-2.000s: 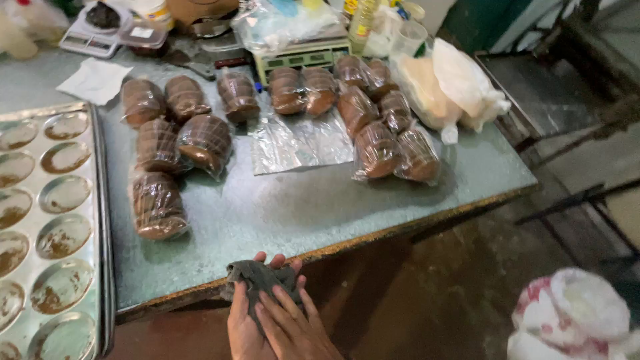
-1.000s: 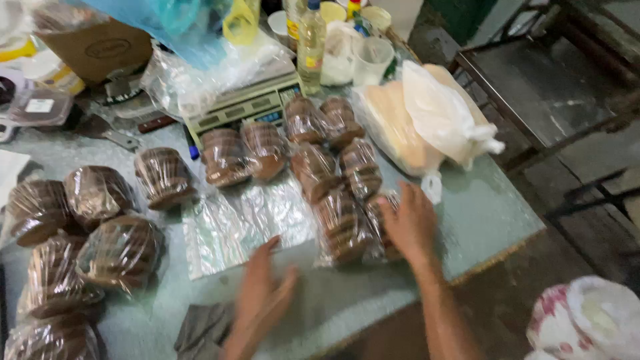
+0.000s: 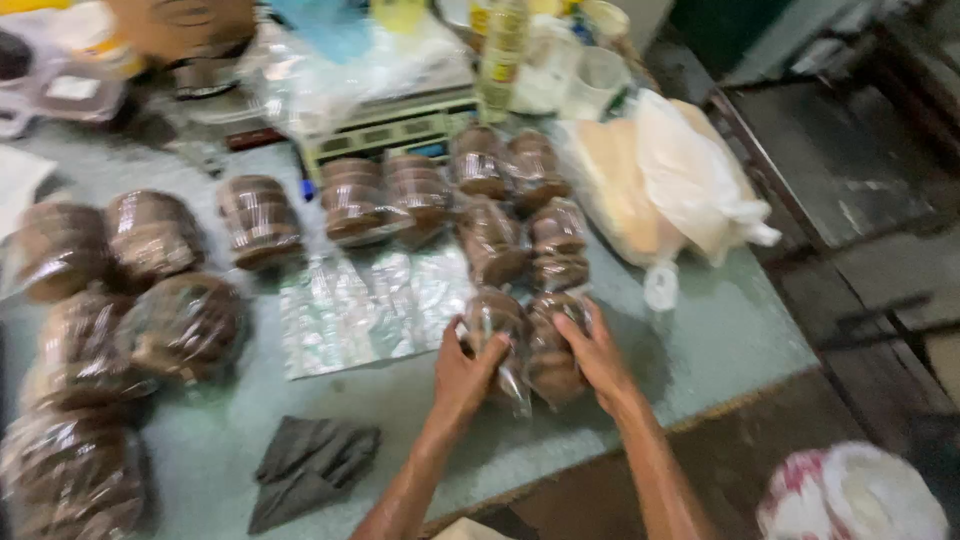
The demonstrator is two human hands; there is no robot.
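My left hand grips a plastic-wrapped stack of round brown baked goods near the table's front edge. Beside it, my right hand is closed around another wrapped stack; the two stacks touch or nearly touch. More wrapped stacks stand directly behind them in a double row. Flat clear plastic bags lie left of my hands, with wrapped stacks behind. A crumpled dark grey cloth rests on the table, left of my left forearm.
Several wrapped stacks stand at the left. A scale under plastic bags, an oil bottle and a plastic cup are at the back. Bagged pale bread lies at the right, near a dark metal frame.
Both hands, earlier together on the grey cloth, are now on two wrapped stacks. The cloth lies let go on the table. The view has shifted closer over the table.
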